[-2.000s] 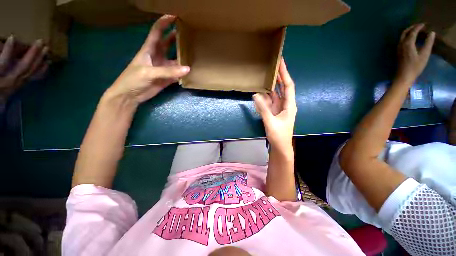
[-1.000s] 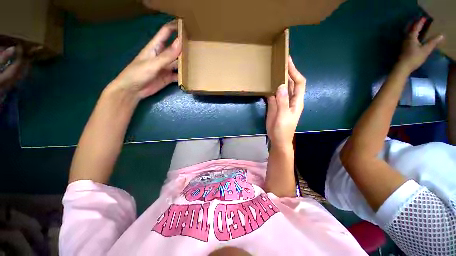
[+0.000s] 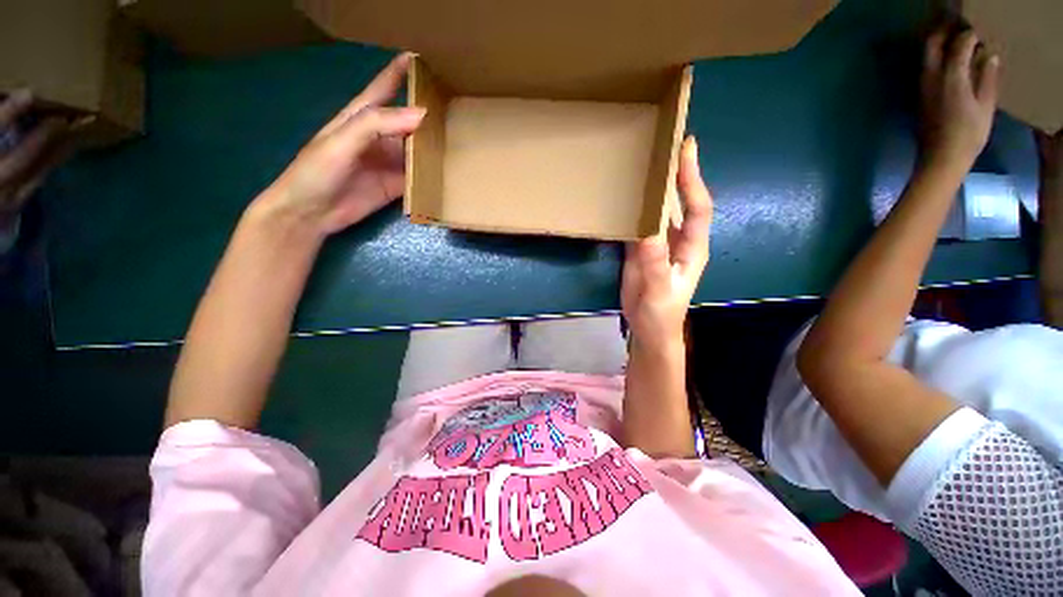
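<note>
An open brown mailer box is tilted in front of me over the table, its inside facing me and empty. Its box lid rises from the far edge and is cut off by the top of the picture. My left hand holds the left side wall, with fingers behind it and the thumb at its edge. My right hand holds the lower right corner, thumb at the front edge and fingers along the outer side wall.
The glossy dark green table has a pale front edge. Brown boxes and a neighbour's hand are at the left. At the right, another person's arm reaches to a brown box; a blue-grey packet lies beside that arm.
The mailer box has tilted and come slightly nearer, showing more of its inside bottom. Both my hands still hold it. The right neighbour's hand has shifted by their box.
</note>
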